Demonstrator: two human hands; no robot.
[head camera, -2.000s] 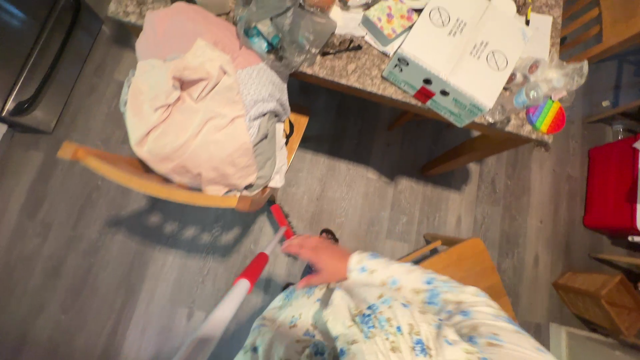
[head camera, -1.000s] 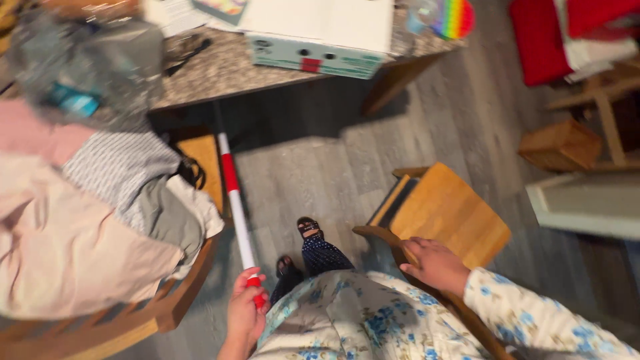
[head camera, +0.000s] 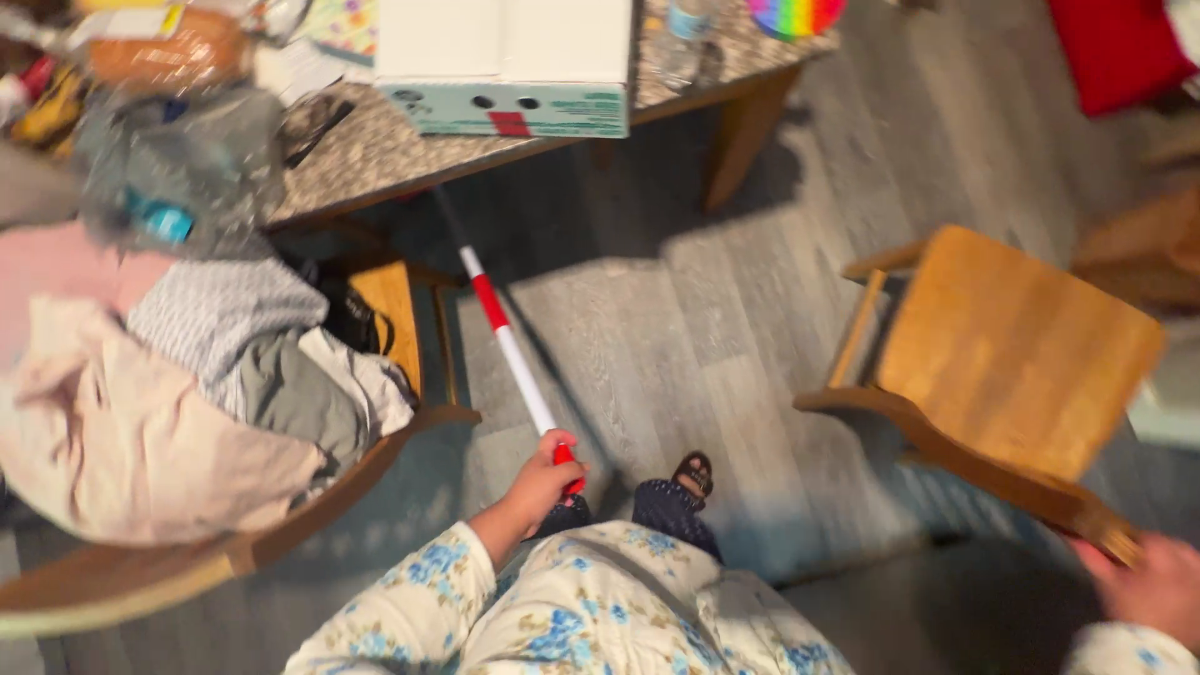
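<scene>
My left hand (head camera: 539, 483) is closed round the red grip of a red and white pole (head camera: 511, 352). The pole slants away from me, and its far end passes into the shadow under the table, where its head is hidden. At the lower right, my right hand (head camera: 1148, 581) grips the top of the backrest of a wooden chair (head camera: 1027, 352), with a bare seat. Clothes and blankets (head camera: 159, 422) are heaped over another wooden chair (head camera: 234, 553) on the left.
A granite-patterned table (head camera: 394, 169) crosses the top, bearing a white and teal cardboard box (head camera: 520, 108), a plastic bag (head camera: 187, 169), a clear bottle (head camera: 682, 42) and a rainbow-coloured toy (head camera: 797, 14). Its leg (head camera: 750, 136) stands on the wood-plank floor (head camera: 647, 328). A red item (head camera: 1120, 52) lies upper right.
My left hand came into view on the pole's grip. My right hand took hold of the chair's backrest, and that chair has moved right, away from me. The pole's far end has gone under the table.
</scene>
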